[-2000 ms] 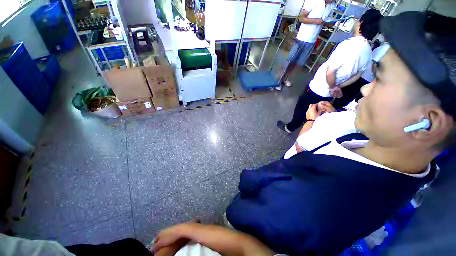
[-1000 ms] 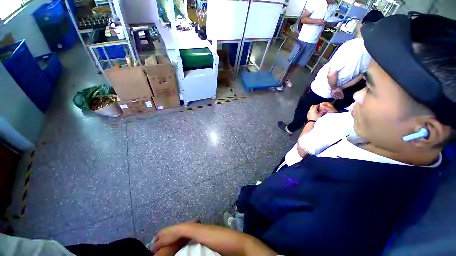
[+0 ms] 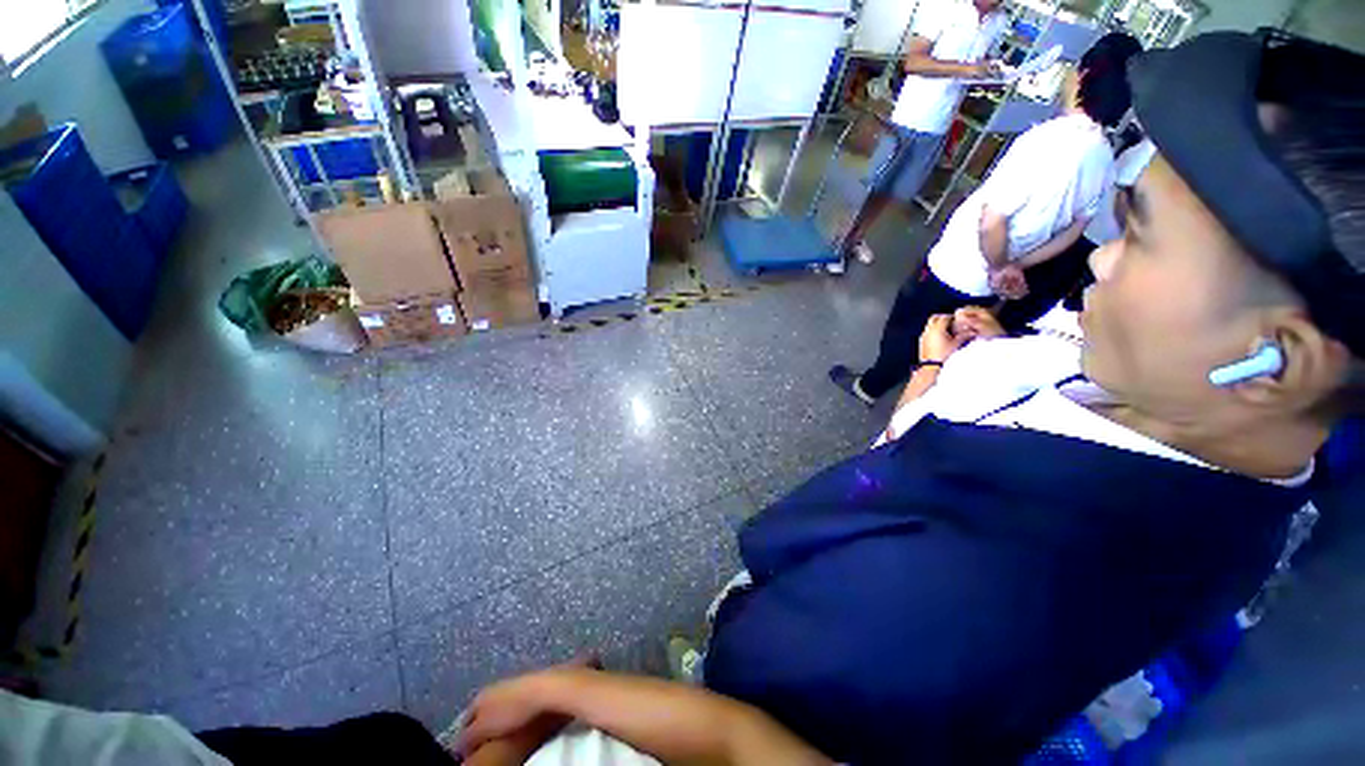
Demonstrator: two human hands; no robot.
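Observation:
No work object is in my hands. My right hand is at the bottom edge, its forearm coming in from the lower right. Its fingers curl down, with no object visible in them, and are partly cut off by the edge. My left hand seems to lie under it, mostly hidden and cut off, so its fingers cannot be made out. Pale cloth shows beneath the forearm.
A person in a dark vest stands close on the right, others behind. Cartons, a woven sack, a green-belted conveyor and a blue flat trolley stand ahead. Blue crates stand left.
The near person's head and body have shifted slightly. The far person's hand and pale sheet have moved. My hands have not visibly moved.

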